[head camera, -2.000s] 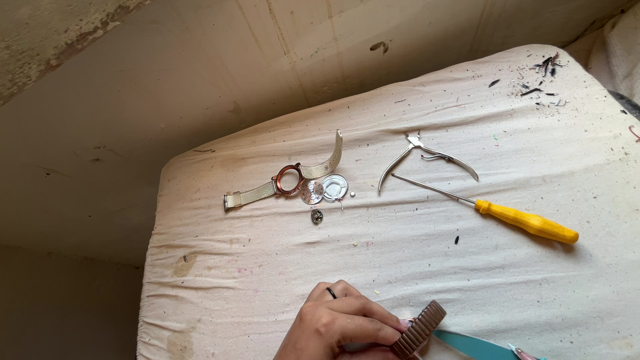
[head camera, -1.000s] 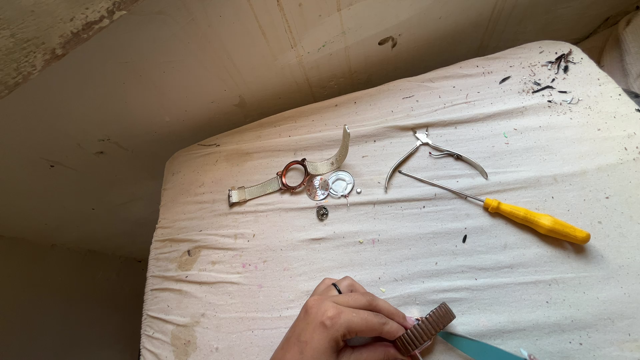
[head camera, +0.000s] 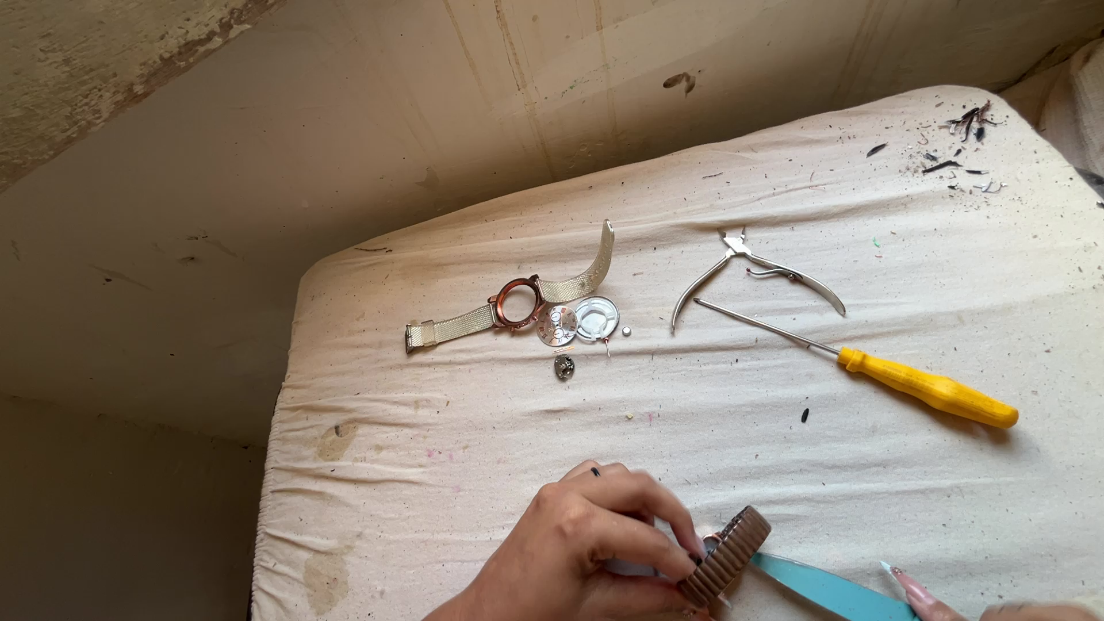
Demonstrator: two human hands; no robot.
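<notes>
Low in the view, my left hand (head camera: 595, 535) grips a watch with a brown ribbed expansion band (head camera: 729, 556). At the bottom right my right hand (head camera: 931, 599), mostly cut off by the frame's edge, holds a flat turquoise tool (head camera: 832, 586) whose end meets the band; its kind is unclear. Beyond the hands lies an open copper-coloured watch case (head camera: 519, 303) on a mesh strap (head camera: 457, 327). Beside it are a watch dial (head camera: 557, 326), a pale round watch part (head camera: 596, 319), a small watch movement (head camera: 564, 366) and a tiny round metal piece (head camera: 626, 331).
Metal nippers (head camera: 737, 247) lie with spread handles at the right of centre. A screwdriver with a yellow handle (head camera: 936, 388) rests just below them. Dark scraps (head camera: 970, 121) are scattered at the far right corner of the cloth-covered surface (head camera: 448, 500), which stands by a stained wall (head camera: 345, 129).
More of my right hand shows at the bottom right than one second ago. My left hand keeps its grip on the banded watch. The loose parts and tools lie as before.
</notes>
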